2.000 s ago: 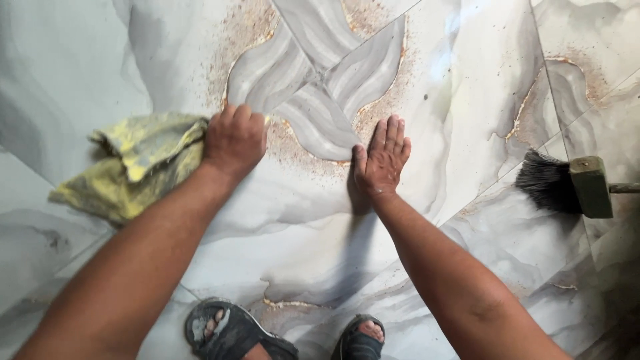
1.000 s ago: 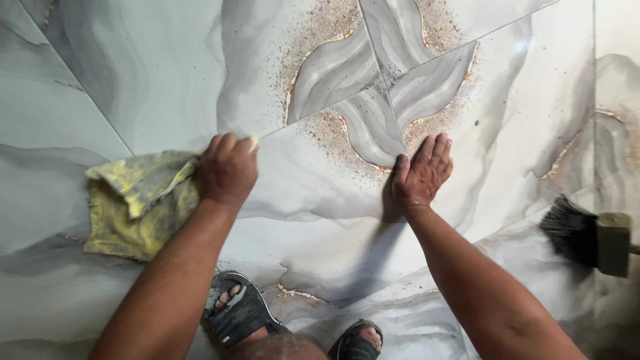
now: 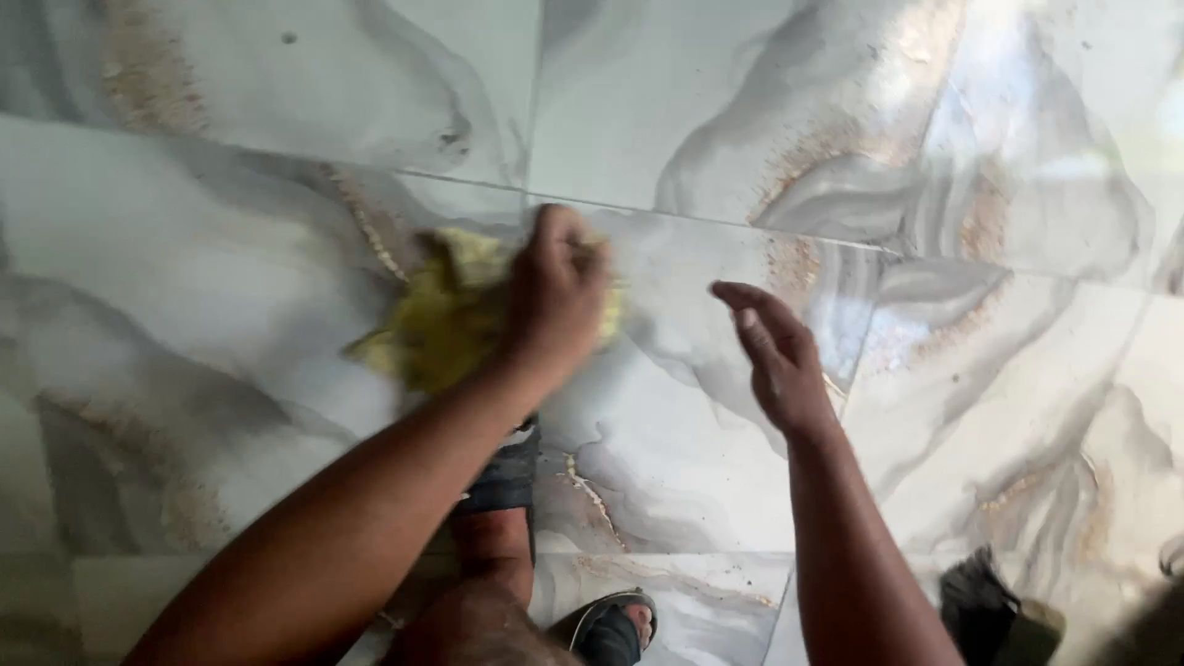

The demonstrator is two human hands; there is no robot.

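My left hand point(image 3: 560, 291) is closed on a crumpled yellow and grey cloth point(image 3: 453, 319), which hangs out to the left of the fist and is blurred. Whether the cloth touches the floor cannot be told. To the right, my right hand point(image 3: 777, 356) is held with its fingers together and extended and the thumb a little apart, holding nothing. Beneath both hands lies a floor of glossy marble-patterned tiles point(image 3: 684, 481).
A brush with black bristles point(image 3: 980, 592) lies at the lower right, partly cut off by the frame. Below my arms are my feet in dark sandals point(image 3: 615, 634), one partly hidden by my left forearm and leg.
The view has turned and shifted strongly. My right hand, flat on the tiles before, now has its palm turned inward. The cloth, spread at the left before, is now bunched beside my left hand.
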